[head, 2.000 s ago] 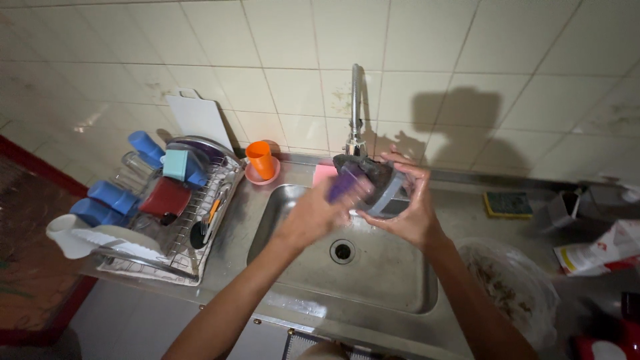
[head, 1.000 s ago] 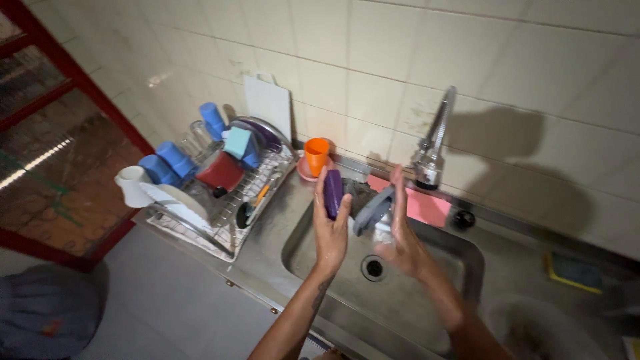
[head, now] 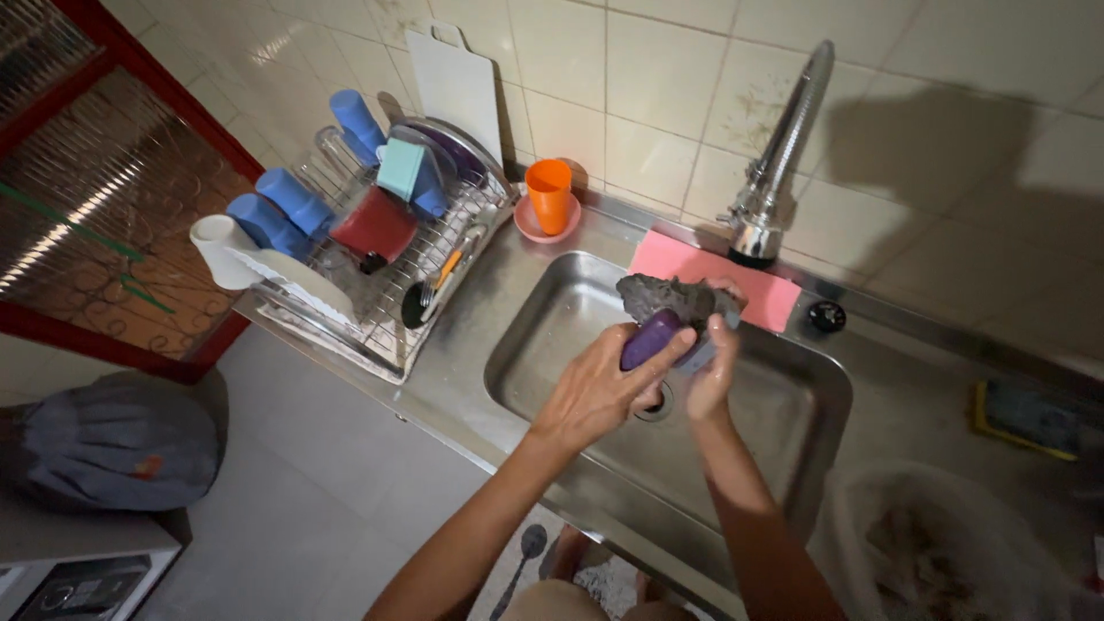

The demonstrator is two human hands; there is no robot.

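Over the stainless steel sink (head: 595, 293), my left hand (head: 604, 379) grips a purple block-like object (head: 649, 341), its exact kind unclear. A ragged dark grey mass, perhaps a cloth or scouring pad (head: 660, 297), adjoins the purple object. My right hand (head: 714, 371) holds a translucent greyish piece (head: 697, 354) against them, partly hidden by my fingers. Behind the hands, a pink cloth (head: 768, 297) lies flat on the sink's back ledge, below the chrome faucet (head: 776, 181). The drain (head: 657, 405) shows between my wrists.
At left stands a wire dish rack (head: 392, 345) with blue cups, a red container and cutlery. An orange cup (head: 550, 198) sits on a pink saucer (head: 569, 226). A white cutting board (head: 457, 90) leans on the wall. A sponge (head: 1026, 418) and a plastic bag (head: 940, 552) are at right.
My hands were apart on either side of the dark mass a second ago; now they are closer together around it. The view has swung left since two seconds ago.
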